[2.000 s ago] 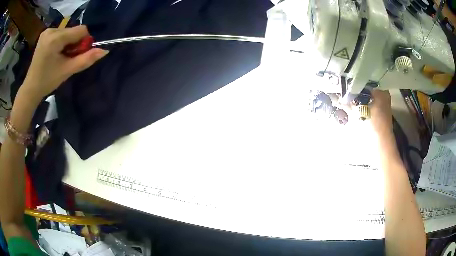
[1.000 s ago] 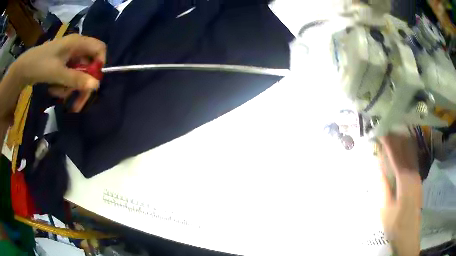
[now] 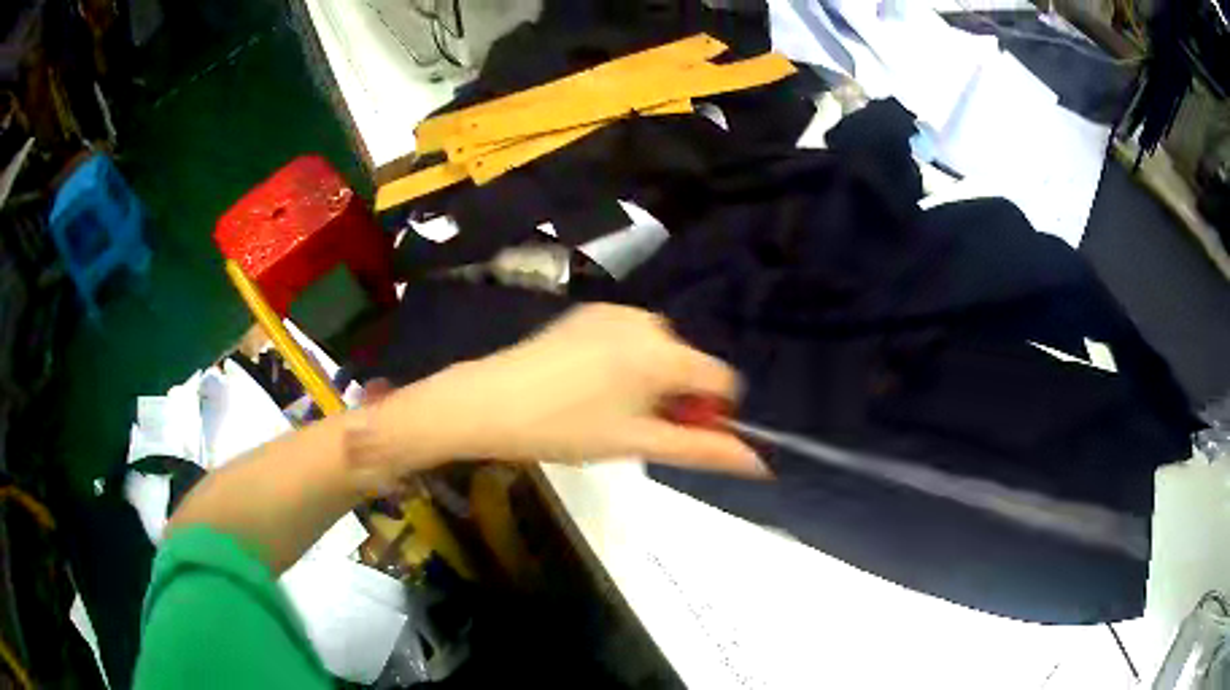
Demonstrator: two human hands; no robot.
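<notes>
My left hand point(image 3: 614, 384) is closed on the red grip point(image 3: 697, 409) of a long metal rod tool. The thin silver shaft point(image 3: 931, 475) is blurred and extends to the right over dark navy cloth point(image 3: 863, 526). The cloth lies on the white machine table point(image 3: 715, 580), partly bunched towards the back. My right hand is not in view.
Yellow strips point(image 3: 580, 101) lie on the dark pile at the back. A red stool point(image 3: 290, 223) and a blue stool point(image 3: 97, 223) stand at the left on the green floor. White papers point(image 3: 991, 115) lie at the back right. Papers and scraps fill the space below the table's left edge.
The view has swung left, so the sewing machine head and my right hand are out of the picture. My left hand still holds the rod tool, now over the cloth nearer the picture's middle.
</notes>
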